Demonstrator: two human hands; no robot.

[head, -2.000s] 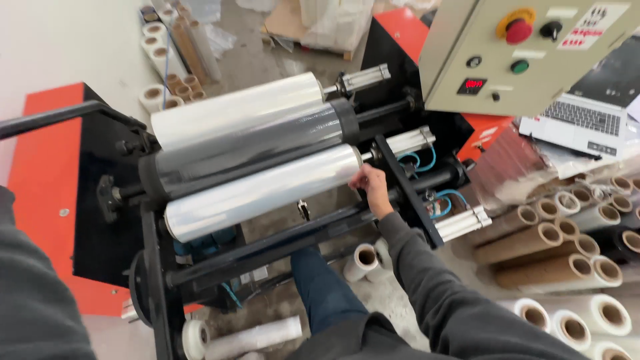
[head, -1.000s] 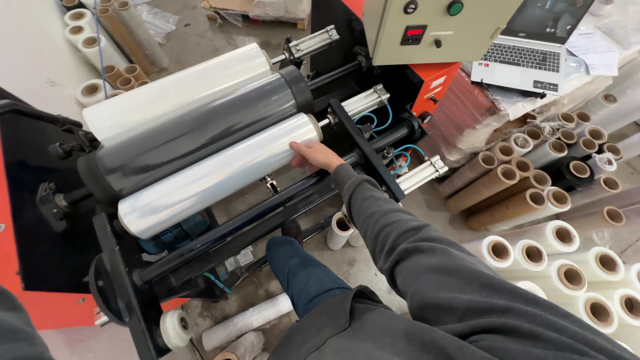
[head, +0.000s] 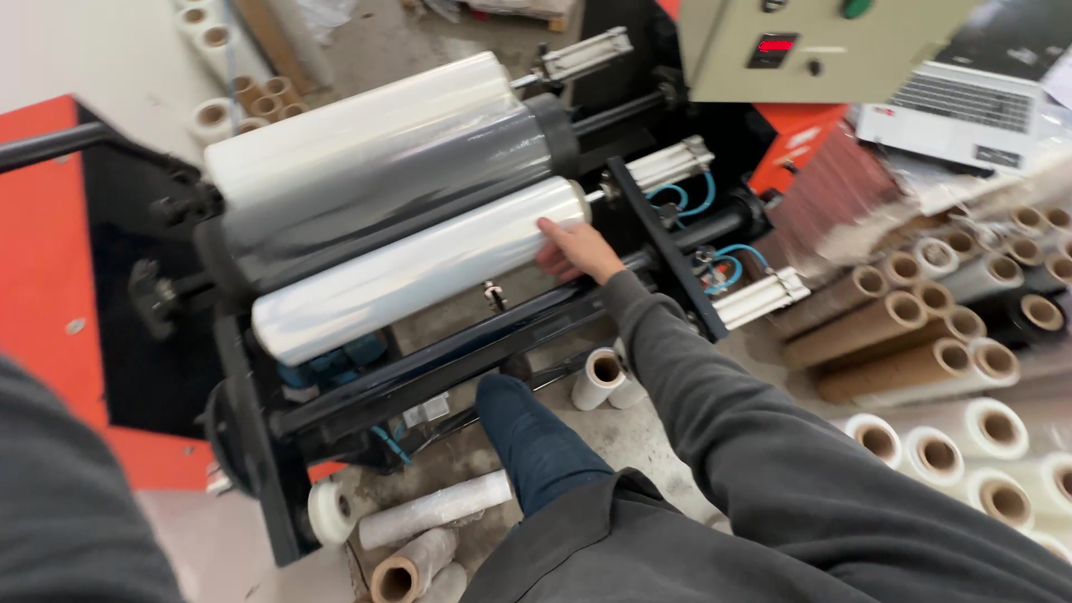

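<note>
My right hand rests its thumb and fingers against the right end of the front film roll, a shiny clear plastic film on a core. Its fingertips reach under the roll's near side, partly hidden. Behind that roll lies a black rubber roller with film over its middle, and behind it a larger roll of clear film. Pneumatic cylinders with blue hoses stand at the rolls' right ends. Of my left arm only the sleeve shows at the left edge; the left hand is out of view.
A control box with a red display stands at the upper right, beside a laptop. Several cardboard cores and film rolls lie at the right. A black crossbar runs before my knee. More rolls lie on the floor.
My right hand stays at the right end of the front roll; its fingers now reach lower around the near side. The view has shifted between frames.
</note>
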